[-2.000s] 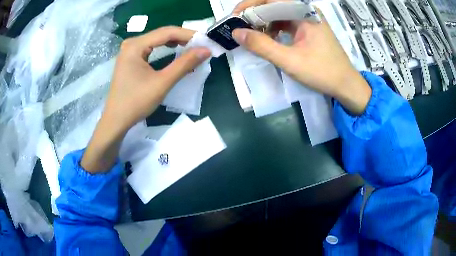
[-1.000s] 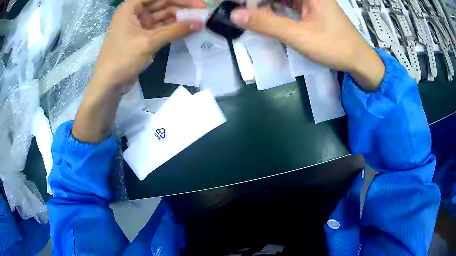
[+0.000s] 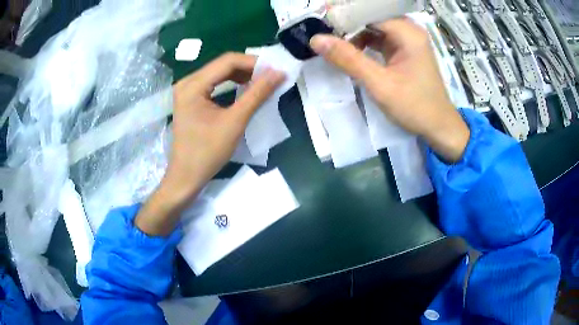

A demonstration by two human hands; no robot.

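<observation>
My right hand [image 3: 400,76] holds a smartwatch [image 3: 303,38] between thumb and fingers. Its dark rounded face is tilted up toward me and its pale strap [image 3: 365,13] runs to the right at the top edge. My left hand [image 3: 212,120] pinches a thin white film sleeve [image 3: 279,60] between thumb and forefinger, just left of the watch; the two overlap or touch at the watch's lower left. A stack of white printed sleeves [image 3: 238,216] lies on the dark green mat below my left hand.
Loose white sleeves [image 3: 348,130] lie below the watch. A tray of unwrapped watches [image 3: 485,63] with pale straps is at the upper right. Crinkled bubble wrap [image 3: 95,127] covers the left side. A small white tab [image 3: 188,49] lies on the green surface.
The watch turned and blurred a second ago; its face now shows again. My left hand has moved right and down in view with the sleeve, and the whole view has shifted.
</observation>
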